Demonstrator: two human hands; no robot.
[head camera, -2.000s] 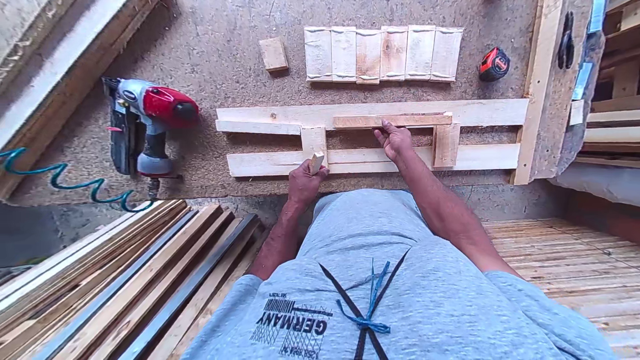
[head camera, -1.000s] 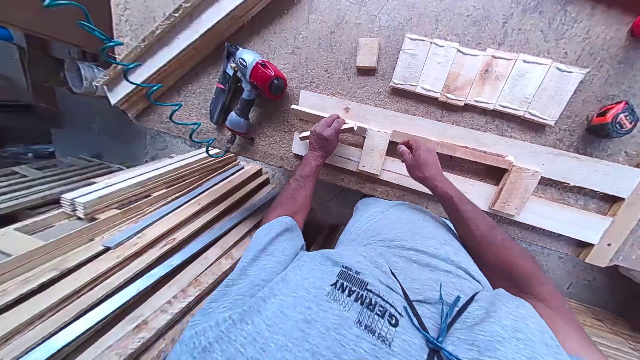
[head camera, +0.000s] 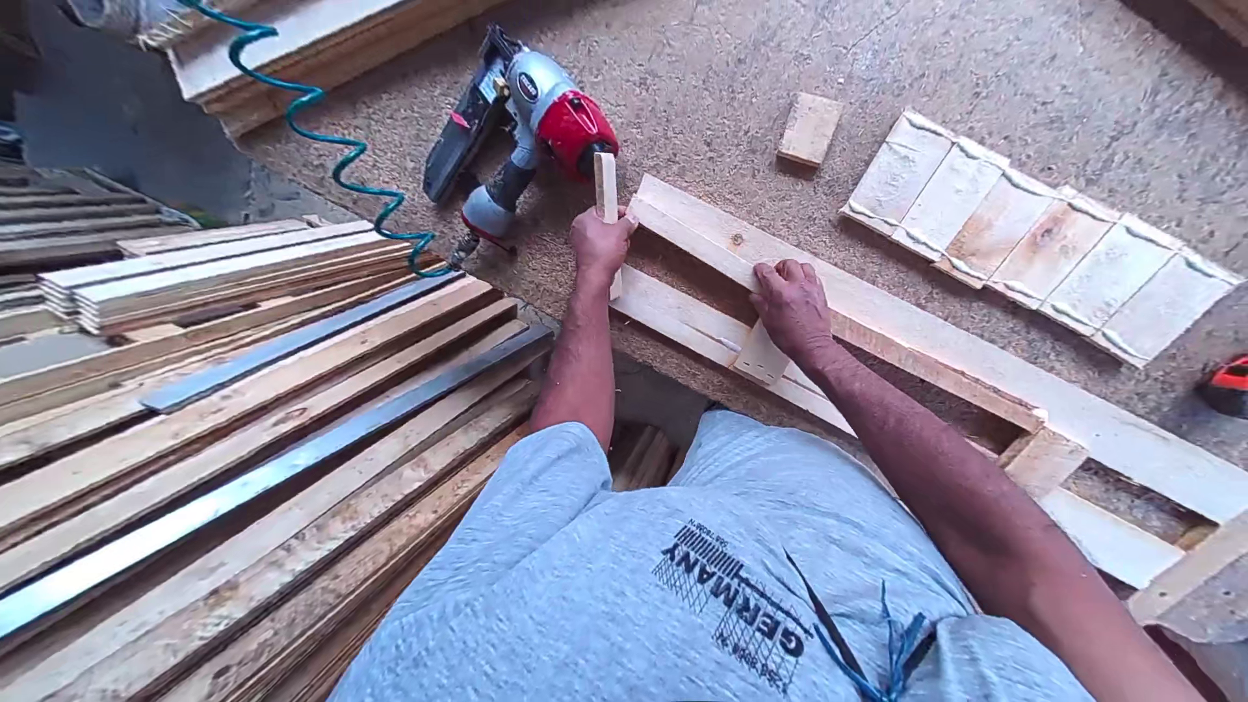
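My left hand (head camera: 601, 244) grips a thin wooden strip (head camera: 605, 185) that stands across the left ends of two long boards. The far board (head camera: 877, 297) and the near board (head camera: 673, 310) lie roughly parallel, with short wooden blocks between them. My right hand (head camera: 792, 304) rests with bent fingers at the far board's inner edge, beside one cross block (head camera: 760, 357); whether it grips anything is hidden. A narrow batten (head camera: 936, 375) runs from there along the far board to another cross block (head camera: 1046, 460). A red and grey pneumatic nailer (head camera: 546, 107) lies just beyond my left hand.
A row of short wooden pieces with white beads on their ends (head camera: 1033, 239) and a loose block (head camera: 810, 129) lie on the chipboard bench (head camera: 702, 58). A tape measure (head camera: 1227, 385) is at right. A coiled teal air hose (head camera: 336, 141) hangs above stacked timber (head camera: 292, 419) at left.
My left hand has moved left from the cross block to the boards' left ends, with a strip in it. My right hand is now at the left cross block. The view has turned and shifted left.
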